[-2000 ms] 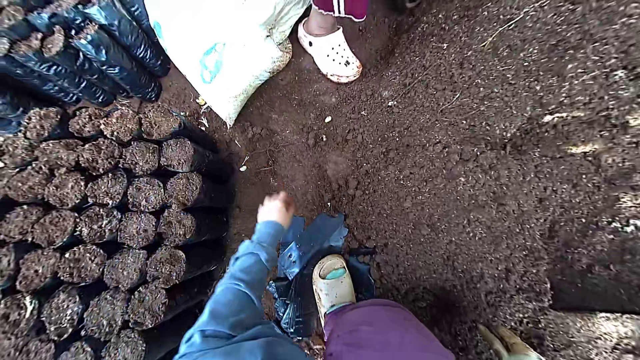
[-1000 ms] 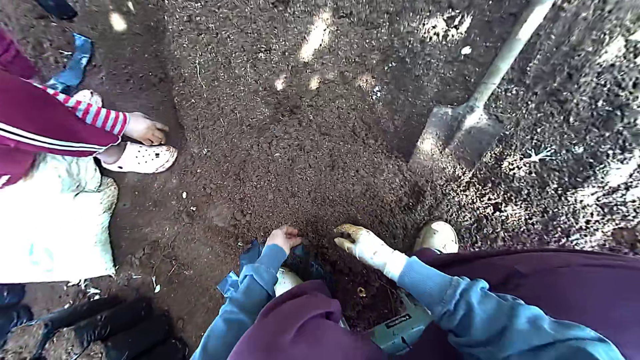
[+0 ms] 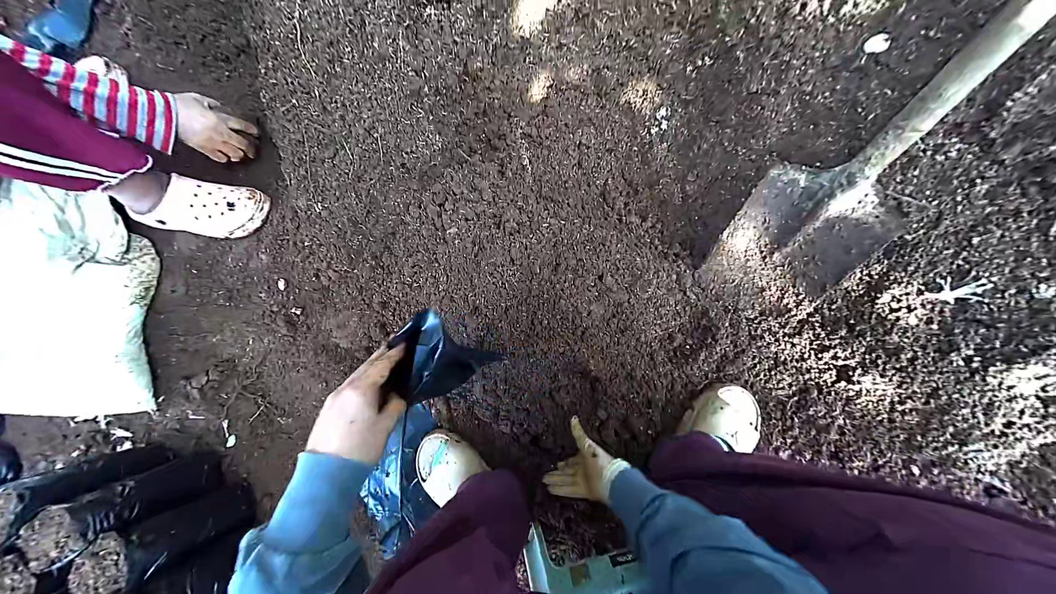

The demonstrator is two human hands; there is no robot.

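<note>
My left hand (image 3: 356,412) holds an empty-looking black plastic grow bag (image 3: 437,363) by its edge, above the loose dark soil (image 3: 544,272). Beneath it, beside my left shoe (image 3: 448,464), lie more flat black plastic bags (image 3: 396,487). My right hand (image 3: 582,470) is low over the soil between my feet, its fingers apart and nothing in them. Its skin is dirty, and something pale shows around the wrist.
A shovel (image 3: 800,223) rests blade-down in the soil at right. Soil-filled black bags (image 3: 165,511) lie lower left, near a white sack (image 3: 74,330). A co-worker's hand (image 3: 216,128) and white clog (image 3: 206,206) are upper left. A light-green container (image 3: 577,573) sits between my legs.
My left hand has lifted a black bag from beside my shoe. My right hand has moved down toward the soil between my feet. The view had swung round toward the shovel earlier.
</note>
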